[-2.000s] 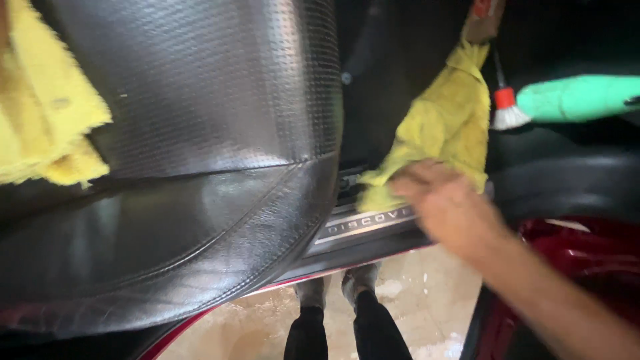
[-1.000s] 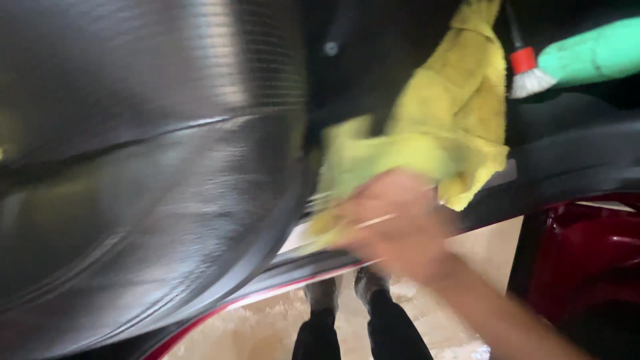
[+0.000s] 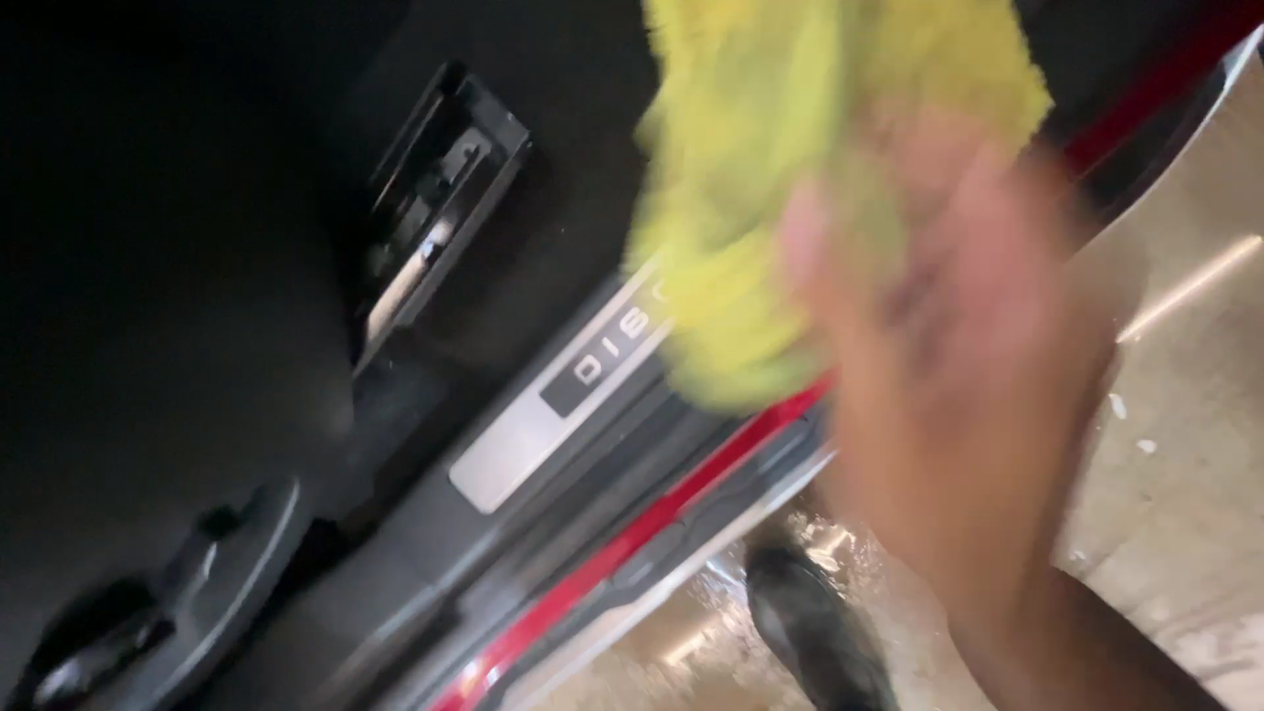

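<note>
A yellow microfiber cloth (image 3: 741,217) hangs blurred from my right hand (image 3: 948,257), whose fingers close on its lower right part. Both are over the door sill of a car, where the cloth covers part of a metal sill plate (image 3: 499,459) with raised lettering. My left hand is out of view. Whether the cloth touches the plate is unclear because of the blur.
Left of the sill, a metal seat rail (image 3: 425,247) shows in the dark footwell. Black seat trim (image 3: 227,583) lies lower left. A red body edge (image 3: 632,538) runs diagonally beside the sill. A dark shoe (image 3: 815,622) stands on the wet floor (image 3: 1145,553).
The view has swung and come nearer to the sill. My right hand has lifted the cloth off the part of the sill plate that it covered a second ago. The green bottle and the brush have left the view.
</note>
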